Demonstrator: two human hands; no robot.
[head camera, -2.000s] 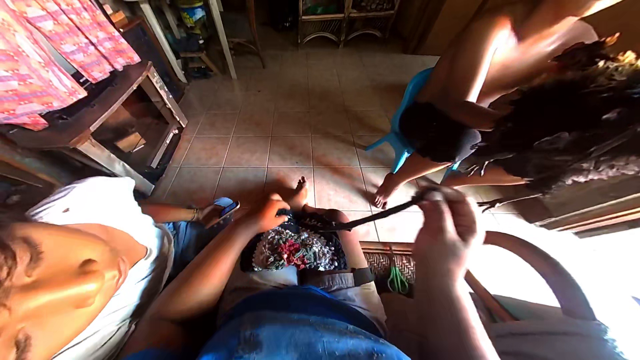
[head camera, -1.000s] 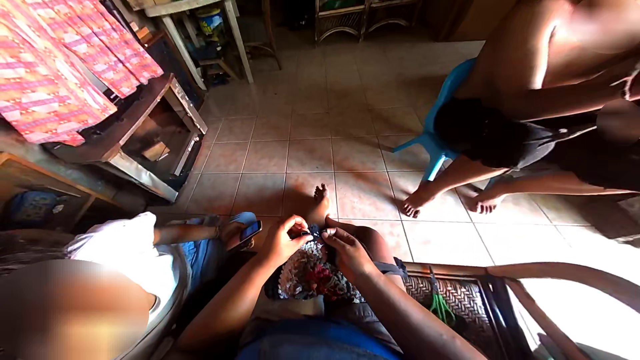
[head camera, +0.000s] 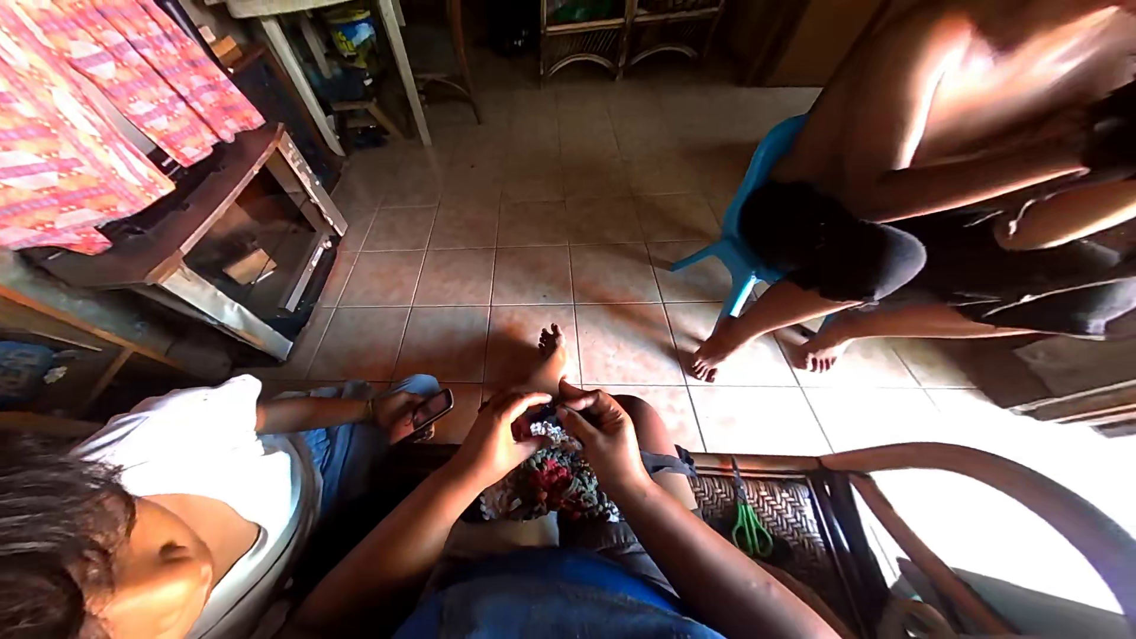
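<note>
A knotted, shaggy piece of fabric strips (head camera: 552, 479) in grey, red and white lies across my lap. My left hand (head camera: 508, 437) pinches its far edge, thumb and fingers curled round a dark part. Close beside it, my right hand (head camera: 603, 430) grips the same edge, with the fingertips of both hands almost meeting. What exactly lies between the fingertips is too small and dark to tell. Green-handled scissors (head camera: 751, 531) rest on the woven seat to the right of my lap.
A person in a white top (head camera: 200, 444) sits close at left, holding a phone (head camera: 432, 408). Another person sits on a blue plastic chair (head camera: 754, 204) at right. The bench's curved armrest (head camera: 958, 461) is at my right, and a wooden cabinet (head camera: 222, 222) stands at far left.
Two seconds ago my right hand held a dark strip stretched out to the right; it has come back beside my left hand at the piece. The seated person's dark bundle at right has lowered.
</note>
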